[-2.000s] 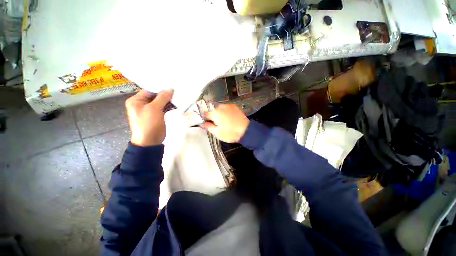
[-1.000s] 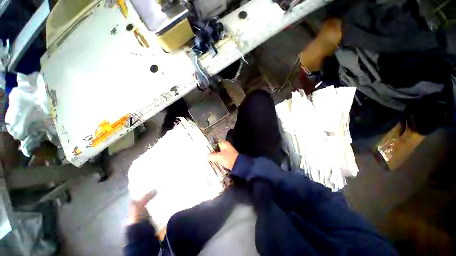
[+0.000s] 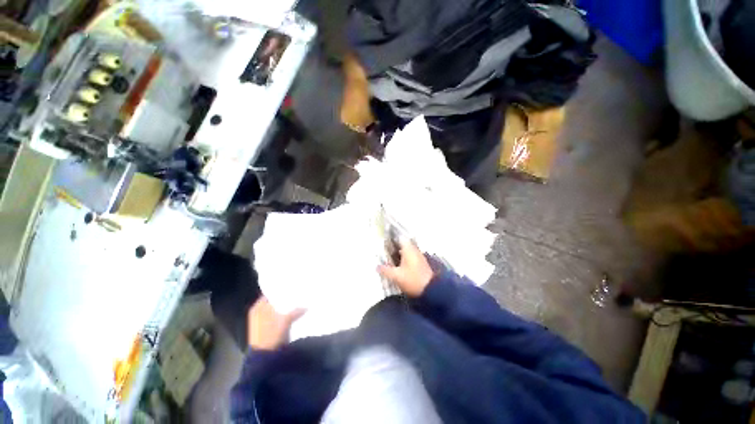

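A thick stack of white fabric panels (image 3: 319, 265) lies over my lap. My left hand (image 3: 271, 325) holds its lower left edge, thumb on top. My right hand (image 3: 410, 272) grips its right edge, fingers partly hidden at the layered edges. A second, fanned white bundle (image 3: 435, 195) lies directly to the right and behind, touching or overlapping the stack; the glare hides where one ends.
The white machine table (image 3: 91, 286) with the overlock machine (image 3: 145, 195) is at the left. A dark garment heap (image 3: 464, 50) lies on a wooden bench (image 3: 534, 145) ahead. A white tub (image 3: 704, 74) is at the upper right, and a wooden frame (image 3: 658, 364) at the lower right.
The view has turned right. The panel held at the table two seconds ago now lies with the stack, as far as visible. Both hands have carried the stack right, up against the second bundle.
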